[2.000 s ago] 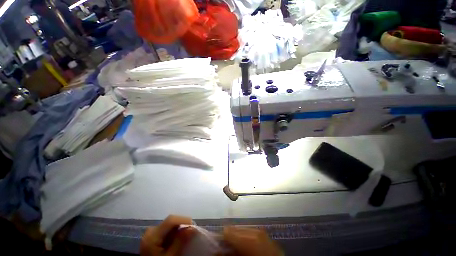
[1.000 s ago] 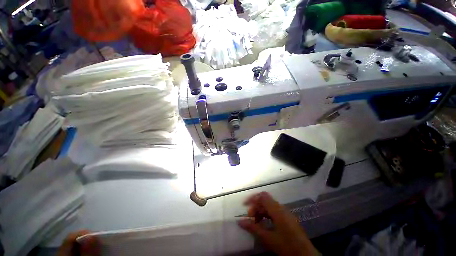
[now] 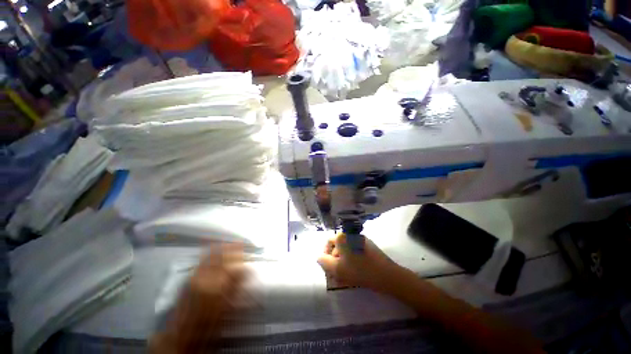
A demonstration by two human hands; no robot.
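The white sewing machine (image 3: 394, 152) stands over the table with its lit needle area beside my right hand. My right hand (image 3: 356, 263) is under the machine head with its fingers bent together; what they hold is not clear. My left hand (image 3: 207, 297) is strongly blurred over the table left of the needle, and its grip cannot be told. A white fabric piece (image 3: 284, 294) lies in the glare between the hands; its edges are hard to make out.
A tall stack of white pieces (image 3: 187, 138) stands left of the machine head, with a lower bundle (image 3: 72, 269) at far left. A black phone (image 3: 453, 237) and a small black object (image 3: 510, 271) lie right of the needle. Orange-red bags (image 3: 256, 38) are behind.
My right hand has moved from the front edge up to the needle area. My left hand has moved up and right from the lower left edge. The camera view has shifted.
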